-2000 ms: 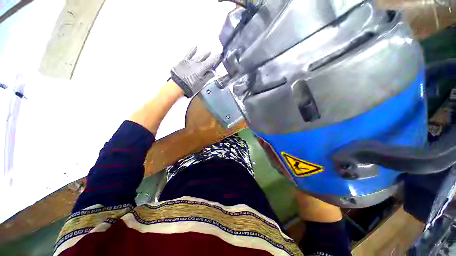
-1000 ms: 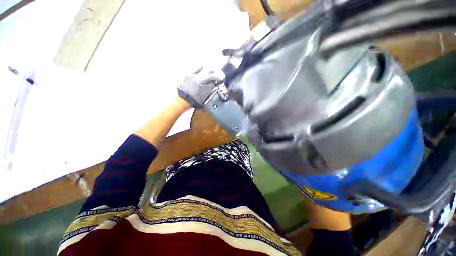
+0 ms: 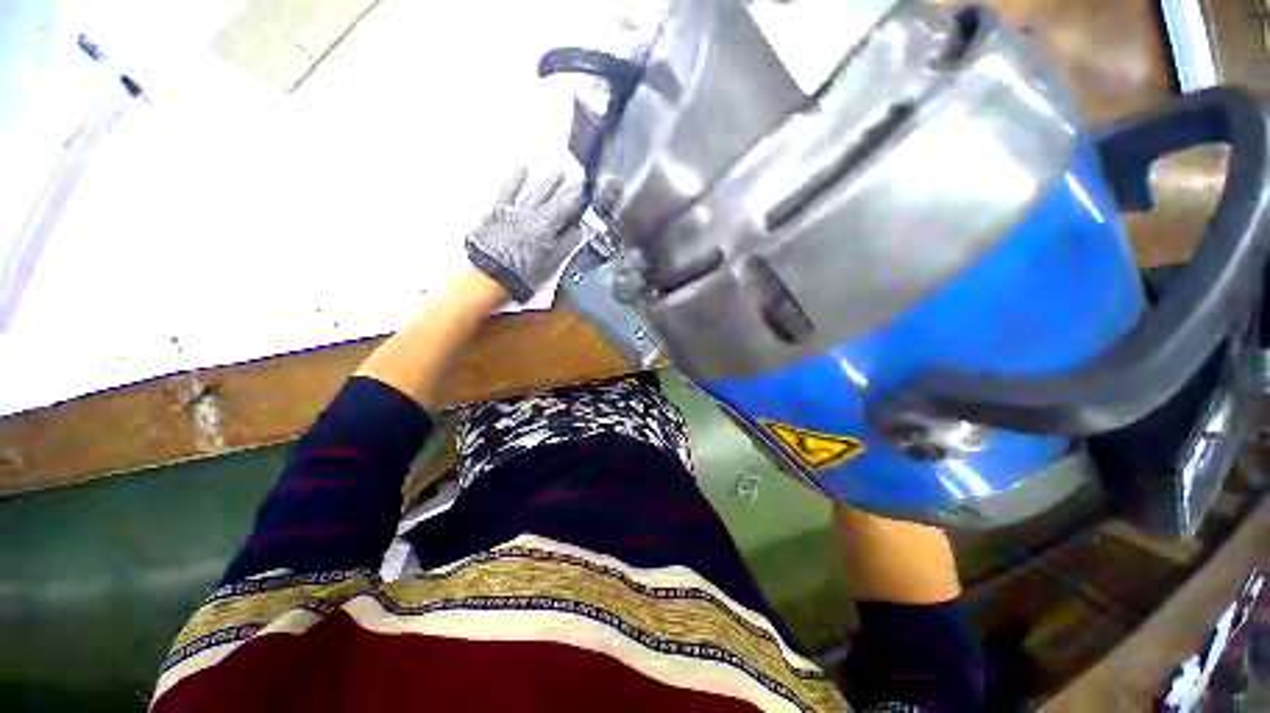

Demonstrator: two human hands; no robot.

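The silver-grey and blue cutting machine (image 3: 864,279) fills the upper right of the view, with its yellow warning triangle facing me. Its flat metal base plate (image 3: 606,309) shows at the table edge. My left hand (image 3: 529,234), in a grey glove, lies with fingers spread on the white paper marker (image 3: 348,181), close beside the machine's front. The knife is hidden behind the motor. My right forearm goes under the machine; the right hand itself is hidden behind the motor, so its grip does not show.
A beige-grey flat slab (image 3: 286,35) lies on the paper at the top. A dark pen-like object (image 3: 112,67) lies at the upper left. The brown table edge (image 3: 265,404) runs in front of me. The machine's thick black cable or handle (image 3: 1184,334) curves at right.
The machine has turned and shifted slightly left. The slab and pen-like object sit higher in view, and the brown base area by my glove is less exposed. My gloved fingers are spread wider.
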